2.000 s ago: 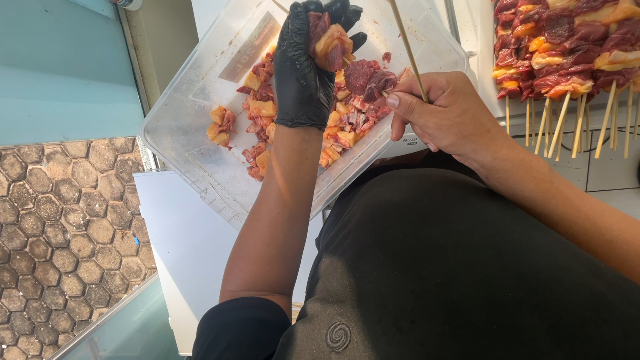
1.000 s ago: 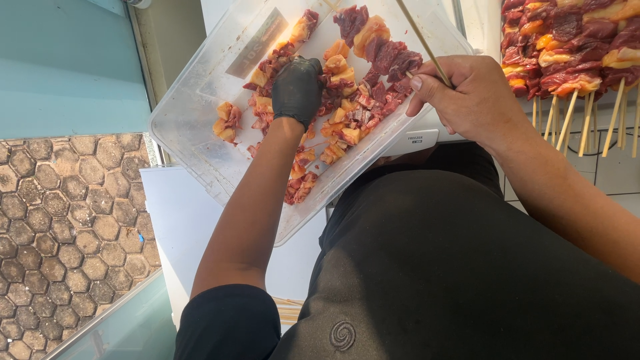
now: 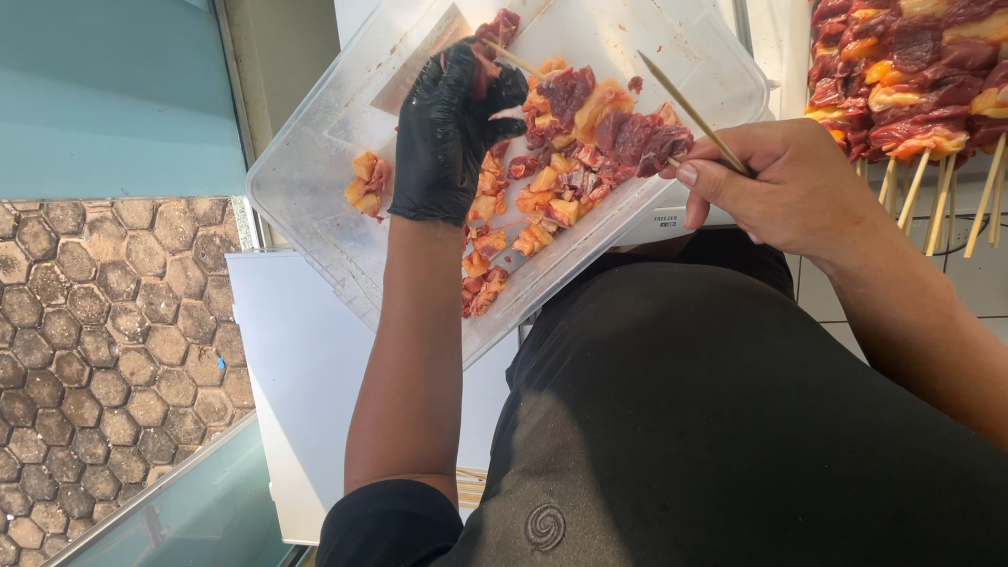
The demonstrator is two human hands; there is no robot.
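My left hand (image 3: 465, 130), in a black glove, is raised over a clear plastic tub and pinches a piece of raw meat (image 3: 482, 72) by the tip of a wooden skewer (image 3: 516, 59). Bare of any glove, my right hand (image 3: 780, 181) holds that skewer near its other end. Several dark red and yellow pieces of raw meat (image 3: 626, 130) are threaded on it. A second, thicker pointed stick (image 3: 693, 110) also sits in my right hand, slanting up to the left. Loose chunks of meat and fat (image 3: 551, 205) lie in the plastic tub (image 3: 323, 236) below.
Loaded meat skewers (image 3: 913, 79) are piled at the upper right, their bare ends toward me. A white surface (image 3: 307, 339) lies under the tub, with bare wooden skewers (image 3: 471, 484) beside my body. Hexagonal paving (image 3: 118, 339) and a glass panel (image 3: 189, 504) are at the left.
My left hand was down among the loose chunks one second ago; now it is up at the skewer's tip with a piece of meat. My right hand still holds the skewer and the stick.
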